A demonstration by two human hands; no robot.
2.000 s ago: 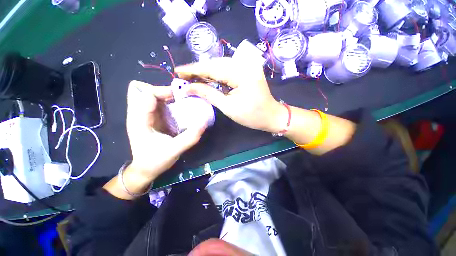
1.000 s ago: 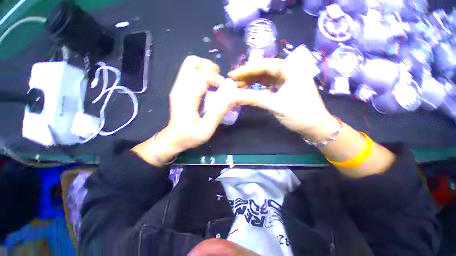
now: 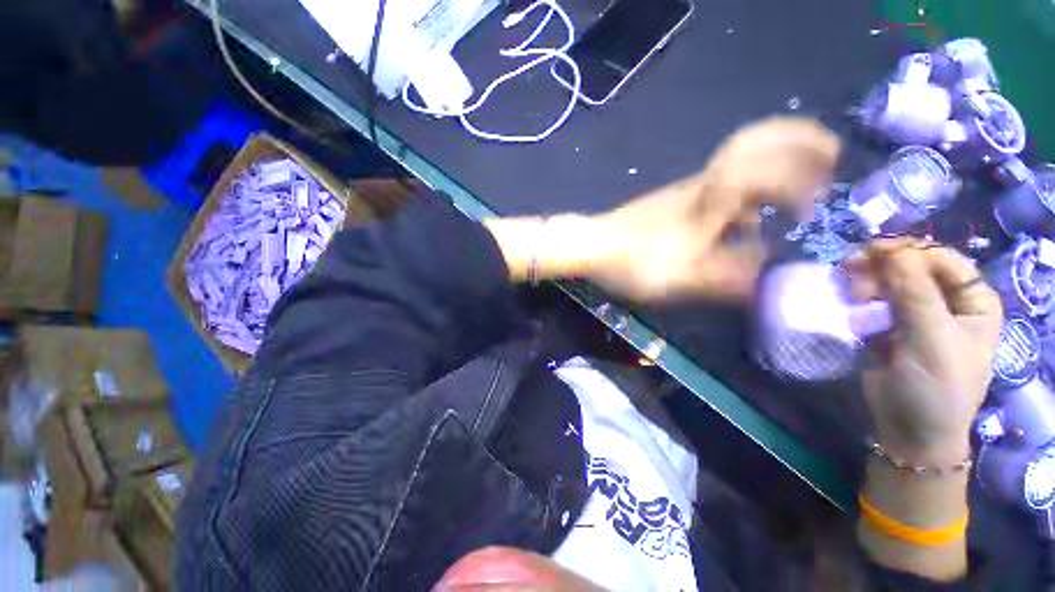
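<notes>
A lavender housing (image 3: 806,320) with a slatted round end is at the right of the view, over the dark bench. My right hand (image 3: 929,330) holds it by its small side neck. A thin dark tool shows at the fingers of my right hand. My left hand (image 3: 740,208) is blurred, just up and left of the housing, with fingers curled apart; whether it holds a tiny part cannot be told. Small blue-grey pieces (image 3: 827,226) lie just beyond the hands.
More lavender housings (image 3: 920,174) with red wires lie along the right. A phone (image 3: 631,46), white cable (image 3: 509,137) and white box are at the top. Green edging (image 3: 740,430) crosses diagonally. A carton of lavender parts (image 3: 264,249) and brown cartons (image 3: 93,359) stand at left.
The view has swung left, bringing the cartons in. My left hand has come off the housing; my right hand now holds it alone, with its slatted end turned down.
</notes>
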